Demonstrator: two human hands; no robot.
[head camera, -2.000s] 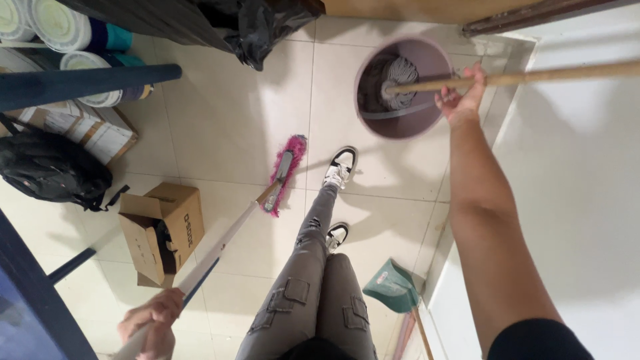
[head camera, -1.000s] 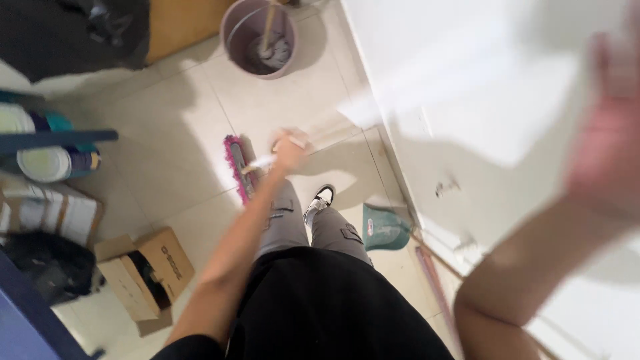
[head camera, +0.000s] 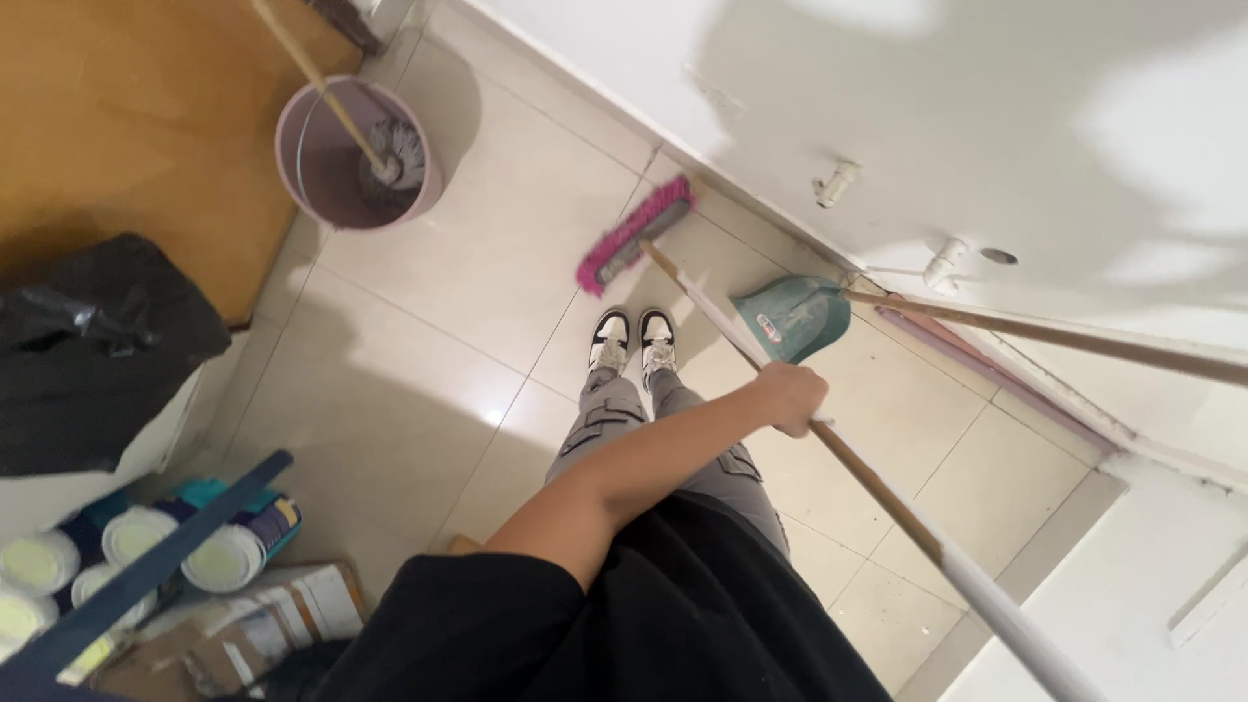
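Note:
My left hand (head camera: 792, 398) is closed around the white and brown handle of a broom, in front of my body. The broom's head (head camera: 639, 234), with pink bristles, lies on the tiled floor ahead of my shoes. Beside the handle, a green dustpan (head camera: 801, 317) with a long wooden handle rests near the wall. At the upper left a mop with grey strands (head camera: 395, 161) stands in a pinkish bucket (head camera: 285, 156), its wooden handle leaning out past the rim. My right hand is out of view.
Two pipe stubs (head camera: 838, 183) stick out of the white wall. A black plastic bag (head camera: 97, 341) is at left. Several paint cans (head camera: 222, 558), a dark blue bar (head camera: 161, 565) and cardboard (head camera: 322, 609) lie at lower left. A pink strip (head camera: 1004, 380) runs along the wall's foot.
My right hand, on the mop handle two seconds ago, has let go and left view. My left hand has brought the broom across to the right, its head now nearer the dustpan. The view has turned.

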